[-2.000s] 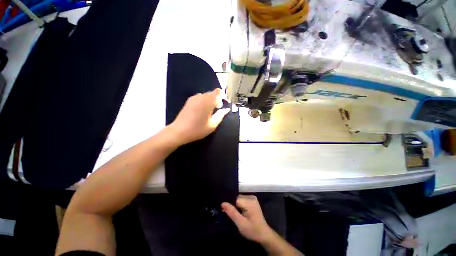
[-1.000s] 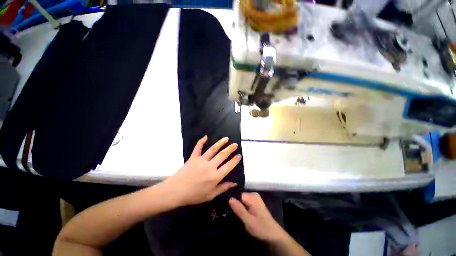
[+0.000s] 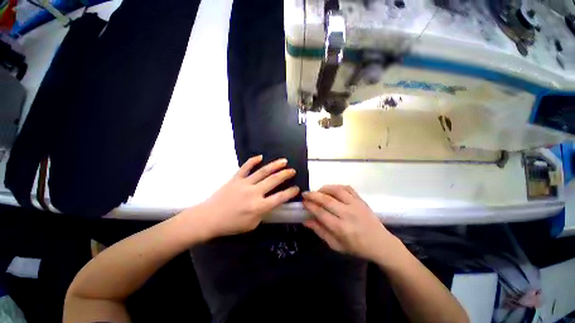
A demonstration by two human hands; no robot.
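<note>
A long black fabric panel (image 3: 265, 94) lies on the white table, its right edge under the presser foot and needle (image 3: 302, 115) at the left end of the sewing machine (image 3: 492, 88). My left hand (image 3: 255, 194) lies flat on the panel's near end, fingers spread, pressing it down. My right hand (image 3: 343, 221) is at the panel's near right corner by the table's front edge, fingertips together on the fabric edge. The fingertip contact is partly hidden.
Larger black cut pieces (image 3: 113, 107) lie flat on the table at left. The table's front edge (image 3: 441, 216) runs in front of my lap. A dark control panel (image 3: 555, 113) is at the machine's right. Fabric and white items lie below at right.
The panel has moved away from me, and its near end now lies at the table edge. My left hand moved from beside the needle onto the near end; my right hand moved up to the edge.
</note>
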